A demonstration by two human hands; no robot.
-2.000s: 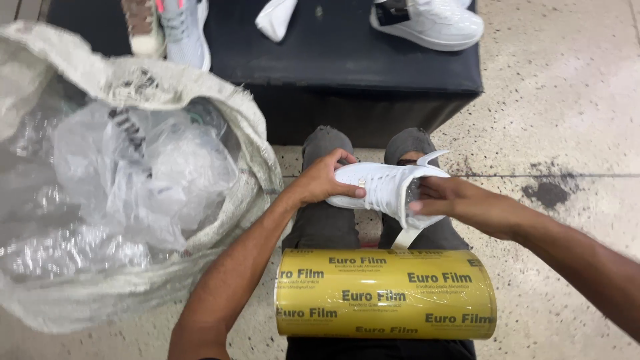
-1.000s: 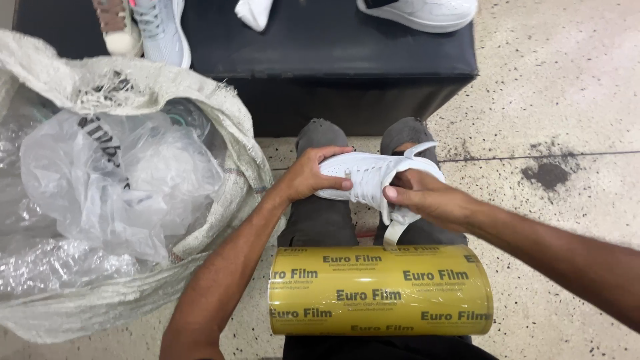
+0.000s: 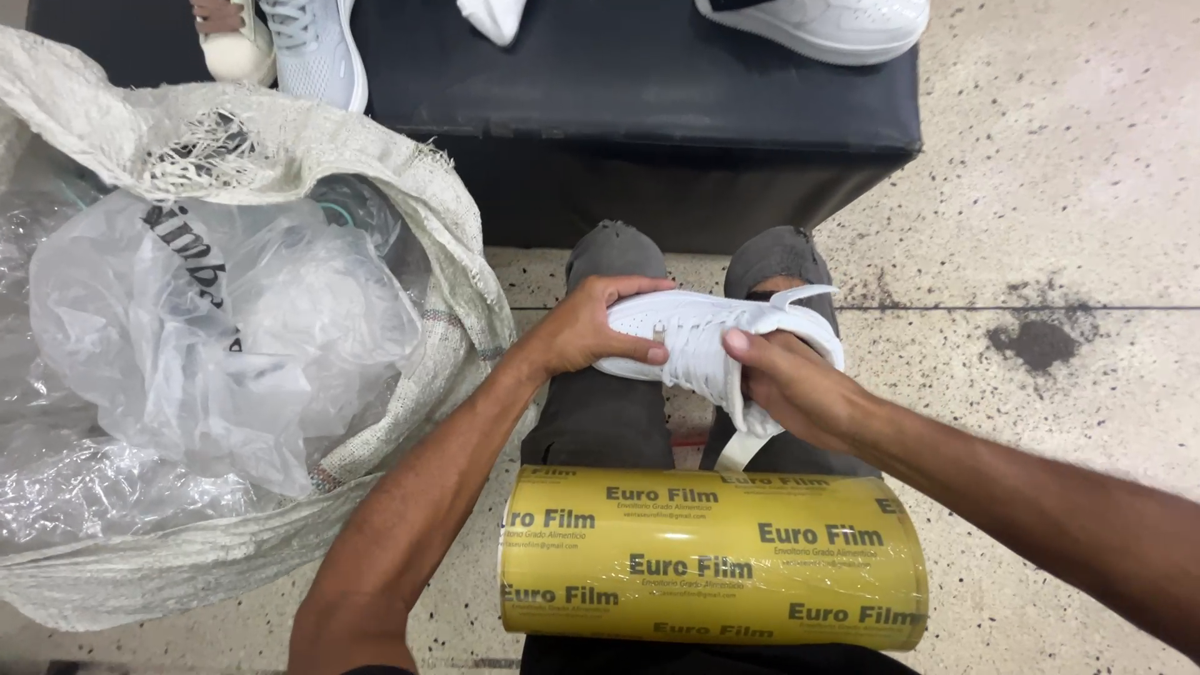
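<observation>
A white lace-up sneaker (image 3: 698, 323) lies sideways above my knees, toe to the left. My left hand (image 3: 600, 328) is closed round its toe, the thumb on top beside the laces. The fingers of my right hand (image 3: 797, 375) reach inside the shoe's opening and are hidden there, while its thumb presses on the tongue. A white strap (image 3: 745, 450) hangs below the opening. Across my thighs, nearer to me than the shoe, lies a roll of Euro Film plastic wrap (image 3: 712, 558) with a yellow printed surface.
At left stands a woven white sack (image 3: 459, 272) holding clear plastic bags (image 3: 309, 328). Ahead is a black padded bench (image 3: 609, 84) bearing a grey running shoe (image 3: 319, 56), a beige and brown shoe (image 3: 234, 52), a white item (image 3: 497, 14) and another white sneaker (image 3: 834, 28). Dark dirt (image 3: 1041, 342) marks the floor.
My right hand's fingers have gone deeper into the shoe's opening than two seconds ago. My left hand has kept its hold on the toe.
</observation>
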